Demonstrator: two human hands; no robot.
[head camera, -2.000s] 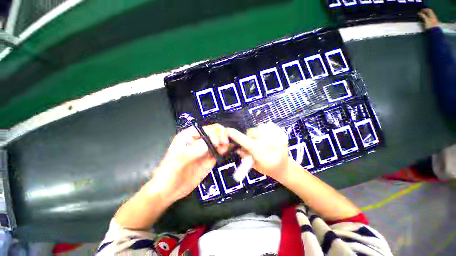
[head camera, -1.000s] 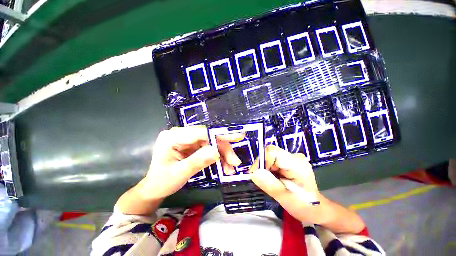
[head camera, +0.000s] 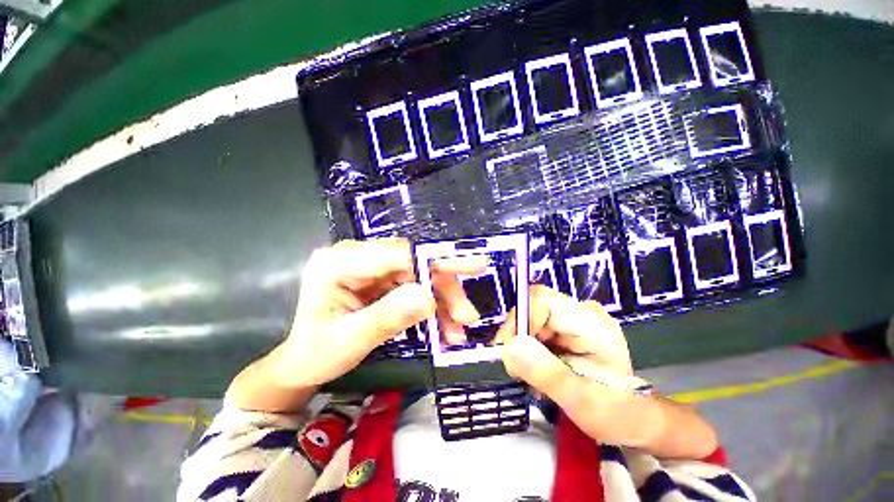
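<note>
A white-bordered panel (head camera: 521, 294) is held up between my two hands, in front of my chest. My left hand (head camera: 358, 314) pinches its left edge. My right hand (head camera: 578, 358) pinches its right edge. Fingers show through its clear window. A dark strip with rows of pale marks (head camera: 482, 412) hangs just below the panel; whether it is attached is hard to tell. The black tray (head camera: 338, 108) lies behind, with white-bordered panels in two long rows and a few sideways in the middle.
A long clear liner sheet with close pale marks (head camera: 627, 142) lies across the tray's middle. The dark bench (head camera: 176, 275) extends to both sides. A green belt (head camera: 196, 49) with a white edge runs behind. Blue cloth (head camera: 44, 417) shows at the lower left.
Two seconds ago my hands worked close together with a dark pen-like tool and a small white piece. Now they hold the panel by its sides. The tray appears larger and higher in view.
</note>
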